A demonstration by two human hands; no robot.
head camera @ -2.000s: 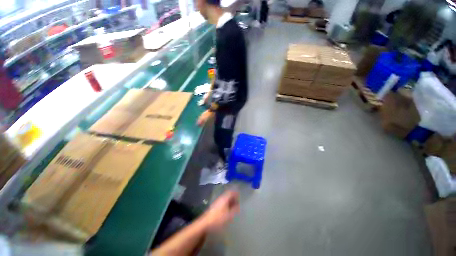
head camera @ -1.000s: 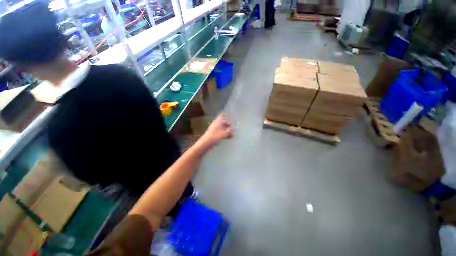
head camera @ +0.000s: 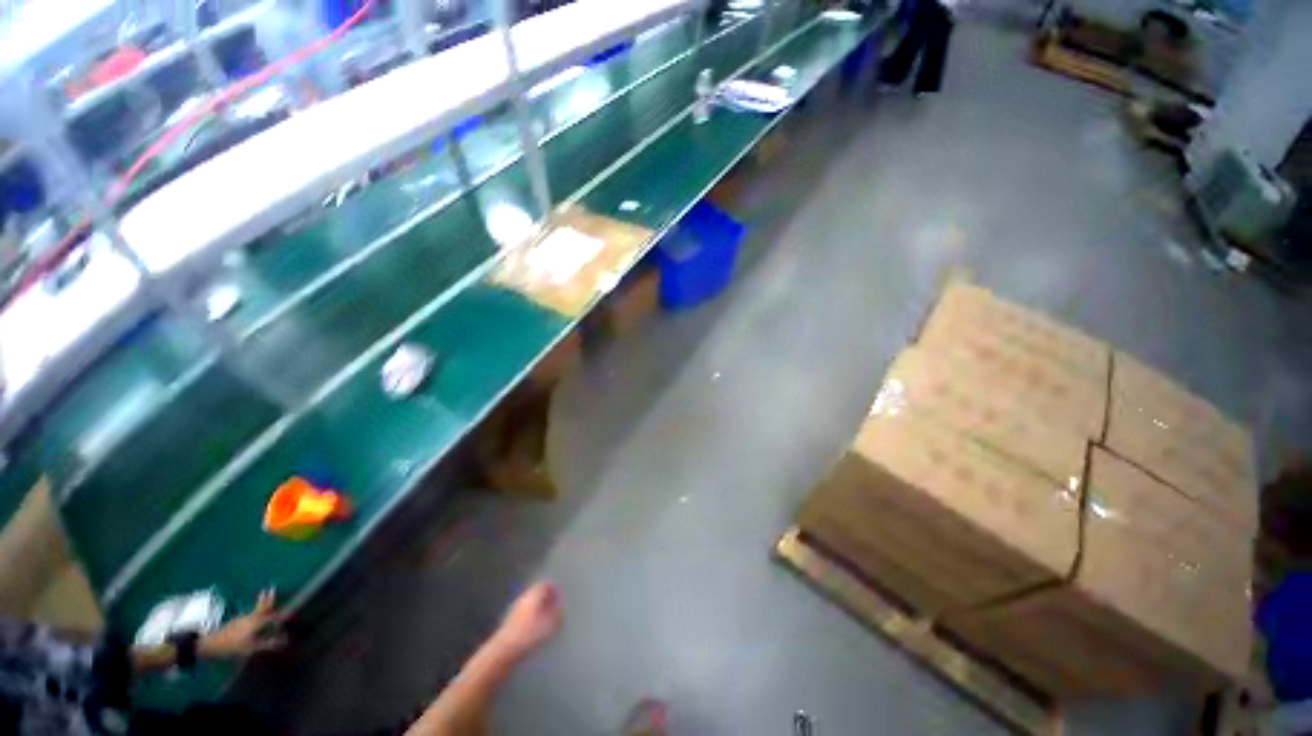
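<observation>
My left hand (head camera: 530,615) is bare, small and blurred, over the grey floor at the lower middle; its fingers look drawn together, and whether it holds anything cannot be told. A small skin-toned patch (head camera: 648,716) at the bottom edge may be part of my right hand, mostly cut off. Ahead to the right, large tan cartons (head camera: 993,417) stand in a block on a wooden pallet (head camera: 921,640), with shiny patches on their tops. My left hand touches neither the cartons nor the bench.
A long green bench (head camera: 468,338) runs along the left, bearing an orange-yellow object (head camera: 299,508), a white lump (head camera: 406,370) and a flat tan sheet (head camera: 597,259). Another person's hand (head camera: 256,628) is at its edge, lower left. A blue bin (head camera: 699,256) stands beside it. Someone's legs (head camera: 918,51) show far ahead.
The carton block is nearer and further right. The other person has passed to the lower left edge. The blue stool has left the view. My left hand is lower in the picture.
</observation>
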